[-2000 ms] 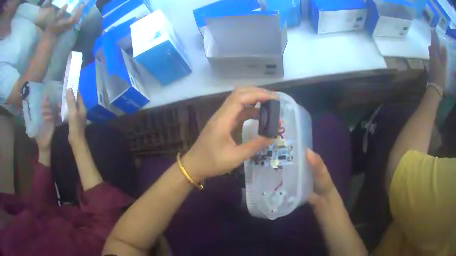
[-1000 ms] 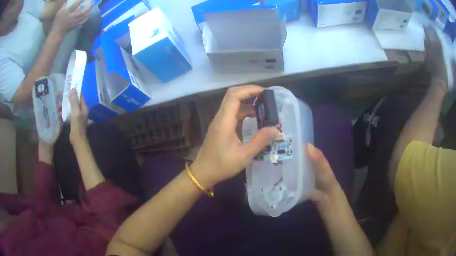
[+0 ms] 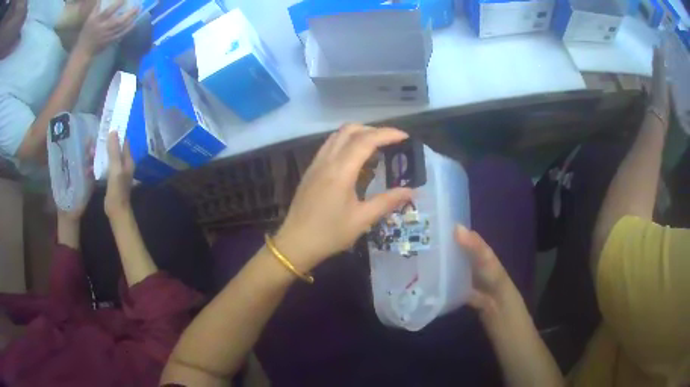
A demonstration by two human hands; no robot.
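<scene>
The translucent oval housing [image 3: 446, 196] is held upright over my lap, its open side facing me. My left hand [image 3: 325, 196] grips the black square cooling fan [image 3: 402, 162] between thumb and fingers at the housing's upper end. The fan's face shows; whether it is seated cannot be told. The white-blue circuit board [image 3: 412, 234] lies across the middle, with thin wires near it. A pale round fitting [image 3: 407, 301] is at the lower end. My right hand [image 3: 488, 272] holds the housing's right side from outside; some of its fingers are hidden.
A white table [image 3: 499, 75] ahead bears an open blue-white carton [image 3: 368, 57] and several more cartons. A person at left in a maroon sleeve [image 3: 151, 302] holds another housing [image 3: 69, 166] and a white cover [image 3: 115, 121]. A person in yellow [image 3: 654, 295] sits at right.
My left hand has tilted the fan from edge-on to showing its face, over the housing's upper end. The neighbour's housing at left has turned to show its open side.
</scene>
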